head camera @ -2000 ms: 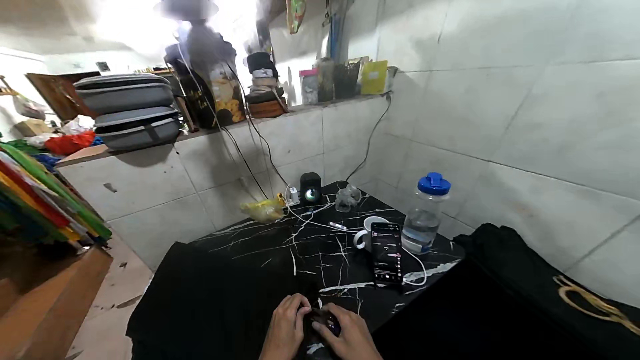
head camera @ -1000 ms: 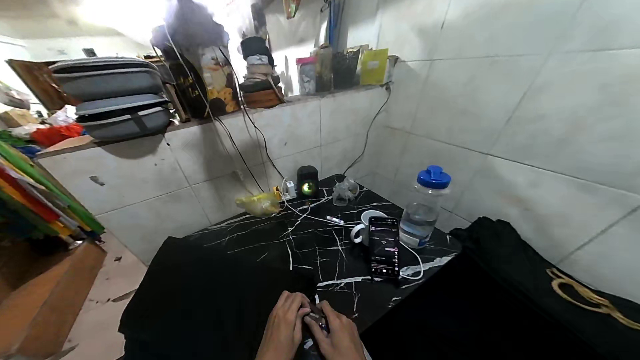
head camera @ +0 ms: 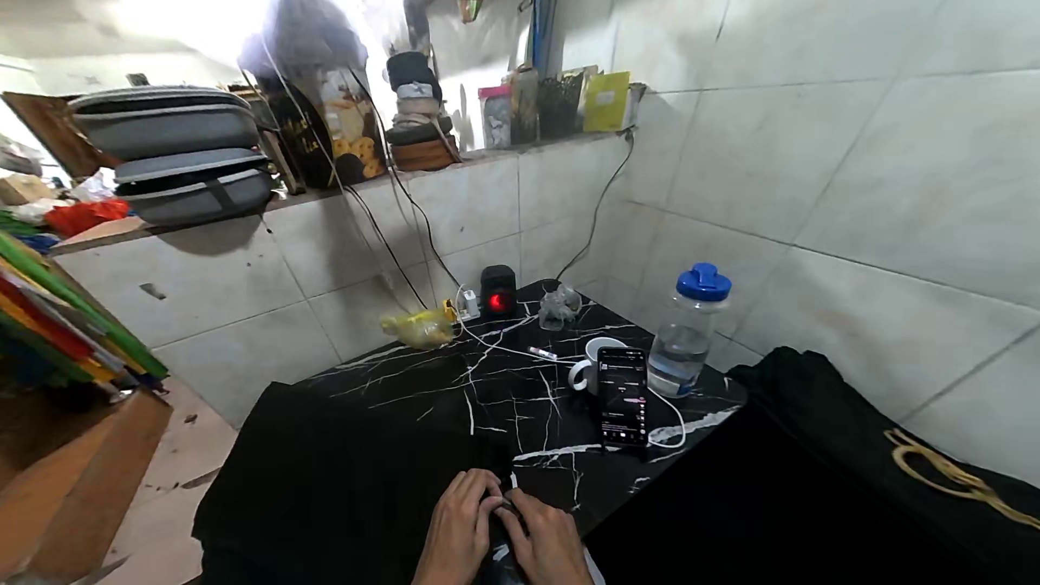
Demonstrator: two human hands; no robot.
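Observation:
My left hand (head camera: 461,520) and my right hand (head camera: 543,532) are together at the bottom centre, thumbs and fingertips almost meeting over a small dark item that they mostly cover. Its kind cannot be told. Black fabric (head camera: 341,479) spreads out beside my left hand. More black cloth (head camera: 764,504) lies to the right, with a tan cord (head camera: 942,471) on it. Beyond my hands, a smartphone (head camera: 623,398) with a lit screen stands upright, leaning near a white mug (head camera: 582,374). A clear water bottle with a blue lid (head camera: 682,341) is just behind.
On the black marbled table (head camera: 504,406) are a yellow plastic bag (head camera: 422,329), a small black device with a red light (head camera: 498,292), crumpled clear plastic (head camera: 559,307) and a white cable (head camera: 674,431). Grey cases (head camera: 195,187) are stacked on the ledge. Tiled walls enclose the corner.
The light on the small black device now shows red, where it looked greenish before. My hands stay close together at the bottom centre, their fingers slightly shifted.

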